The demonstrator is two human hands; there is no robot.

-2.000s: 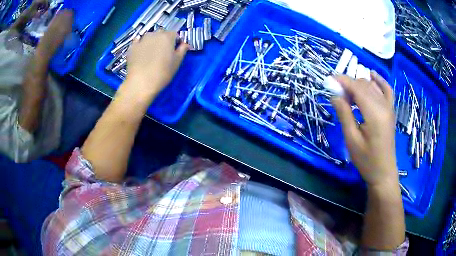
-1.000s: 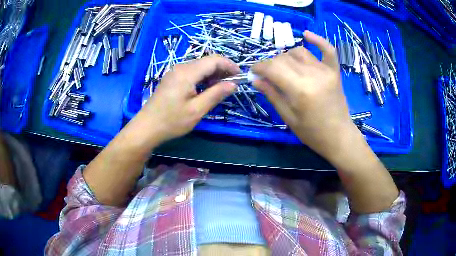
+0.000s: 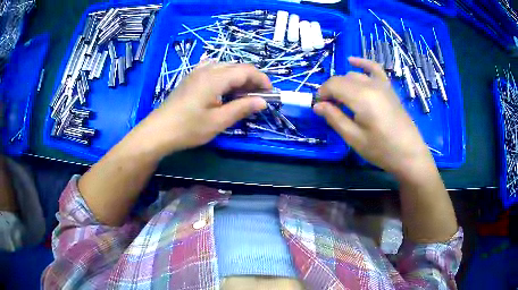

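Note:
My left hand [image 3: 218,107] grips a silver-grey metal tube [image 3: 266,97] between thumb and fingers, above the centre tray [image 3: 250,148]. A white plastic sleeve [image 3: 296,99] sits in line with the tube, against its right end. My right hand [image 3: 363,113] has thumb and forefinger closed at the sleeve's right end, on a small dark part [image 3: 314,99] that is too blurred to name. Thin silver piston rods [image 3: 278,122] lie in a tangled heap in the centre tray under the hands.
Several white sleeves [image 3: 292,28] lie at the centre tray's far edge. The left tray [image 3: 113,113] holds short metal tubes [image 3: 72,85]. The right tray [image 3: 454,136] holds assembled rod-and-tube units [image 3: 417,71]. Other blue trays [image 3: 500,141] stand at the sides. A person's sleeve shows at far left.
My right hand has moved right from the left hand and now touches the sleeve's right end. The white sleeve and tube now show between the hands. The head view has turned since the first frame.

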